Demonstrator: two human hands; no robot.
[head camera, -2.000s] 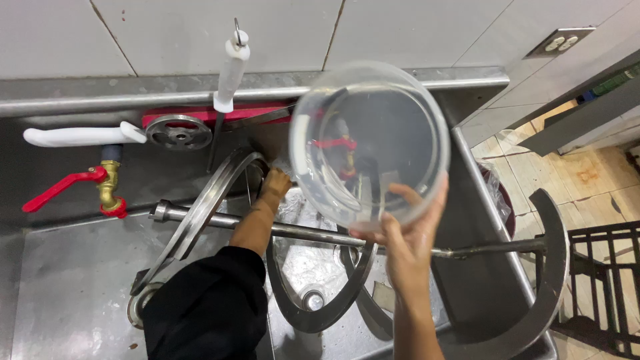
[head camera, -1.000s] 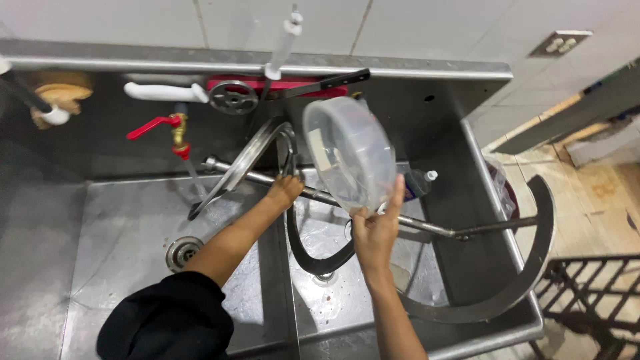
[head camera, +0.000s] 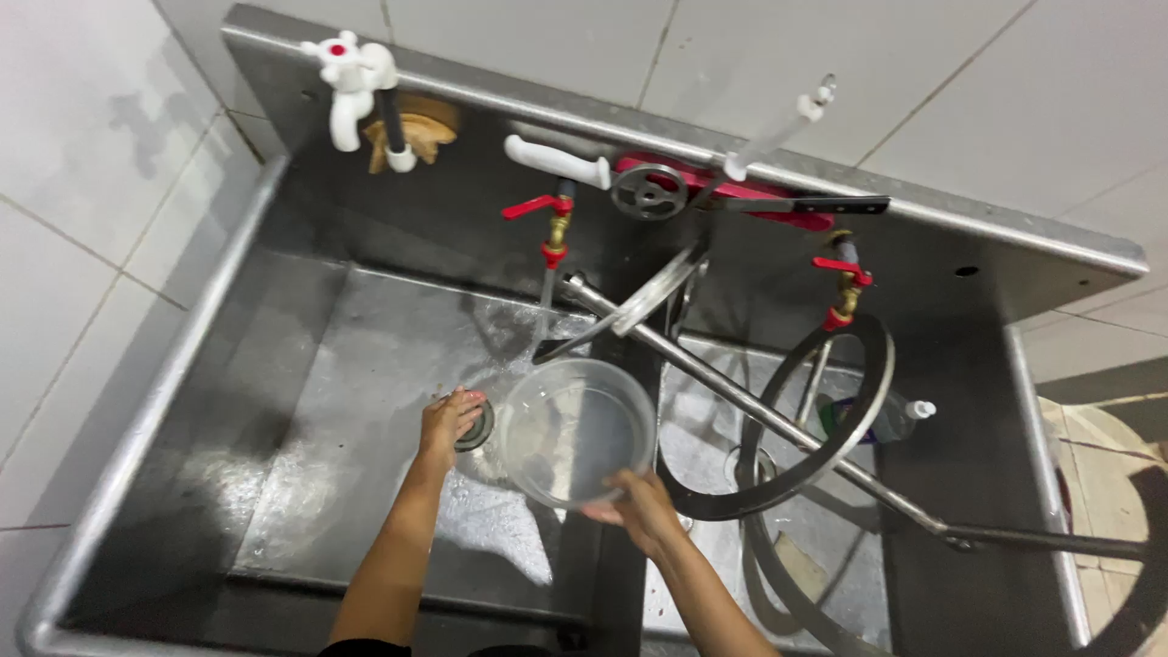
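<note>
My right hand (head camera: 639, 511) grips the lower rim of a clear round plastic container (head camera: 578, 433), tilted above the left basin of a stainless steel sink (head camera: 310, 456). My left hand (head camera: 452, 422) is down at the left basin's drain (head camera: 476, 429), with its fingers over a dark round piece there; whether it grips this piece is unclear. Behind the container, a ball valve with a red lever (head camera: 555, 233) has a stream of water below it. A metal spiral mixing shaft (head camera: 712, 372) lies across the divider and right basin, beside the container.
A second red-levered valve (head camera: 847, 283) and a plastic bottle (head camera: 890, 420) are at the right basin. Knives, one with a black handle (head camera: 844, 204), hang on a red rack (head camera: 776, 205). A white faucet (head camera: 351, 91) is at the upper left.
My left hand has left the spiral shaft and moved left to the drain. The container in my right hand has come down over the left basin. The view has shifted left.
</note>
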